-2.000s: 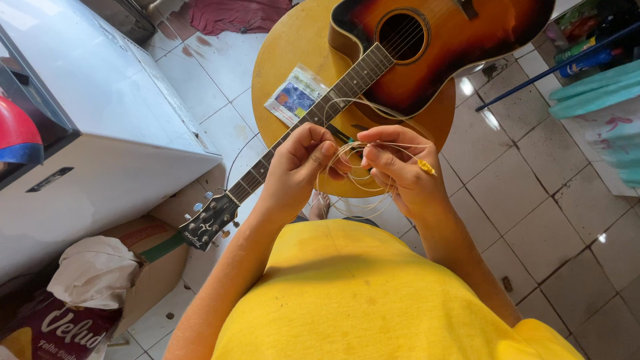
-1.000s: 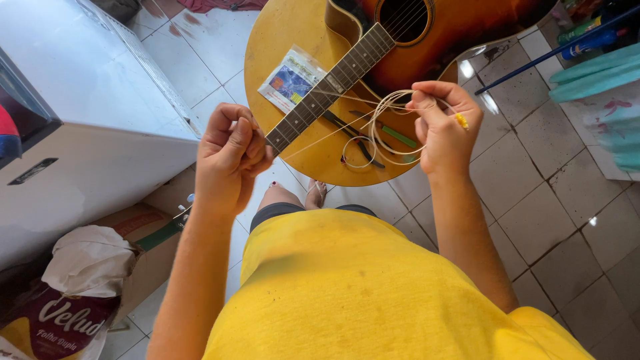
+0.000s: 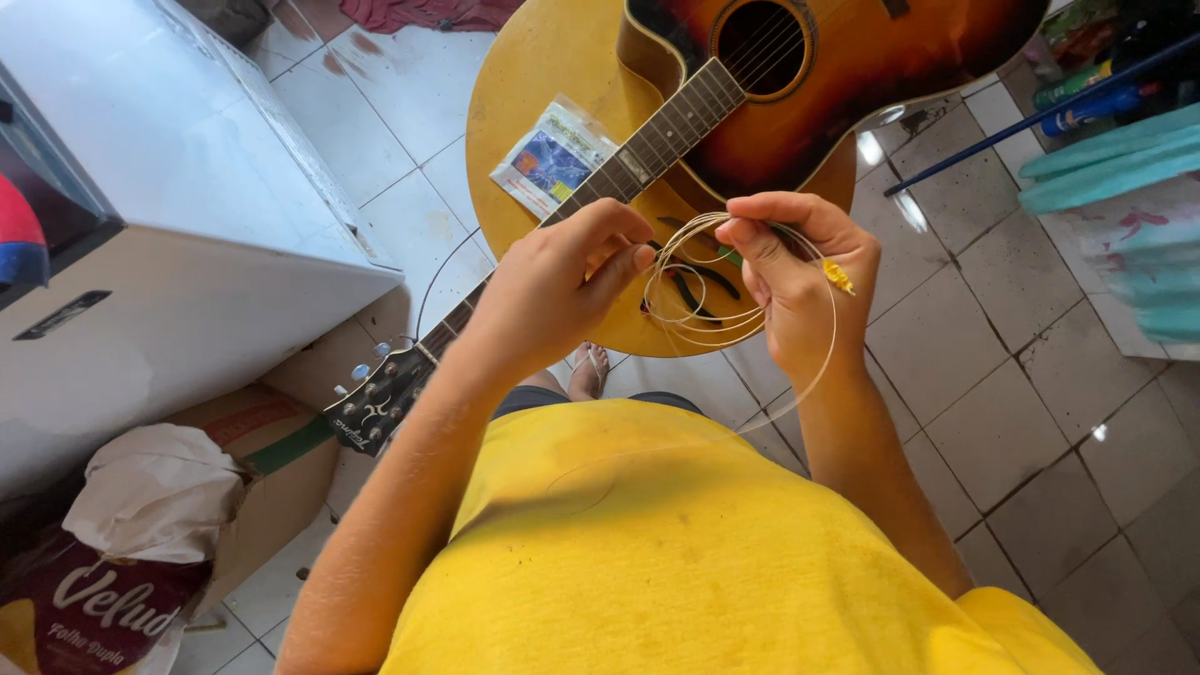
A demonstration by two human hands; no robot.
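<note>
My right hand [image 3: 806,272] pinches a coiled guitar string [image 3: 698,319] between thumb and fingers; a loose length of it curves down over the yellow shirt. Just left of the coil, my left hand [image 3: 572,281] has its thumb near its bent fingers; whether it grips any string cannot be told. Behind both hands an acoustic guitar [image 3: 853,122] with a sunburst body lies on a round yellow table [image 3: 506,94]. Its headstock [image 3: 380,403] juts past the table at lower left. A dark string arcs off the headstock. Pliers [image 3: 698,286] lie on the table, partly hidden by the coil.
A plastic string packet [image 3: 553,159] lies beside the guitar neck. A white appliance [image 3: 187,169] stands at the left, above a cardboard box [image 3: 281,469] and a paper-product package [image 3: 94,600]. At right are a blue pole [image 3: 994,122] and a teal cloth [image 3: 1125,187].
My left hand has come back toward the coil from farther left, where it was a second ago. The coil has stayed in my right hand.
</note>
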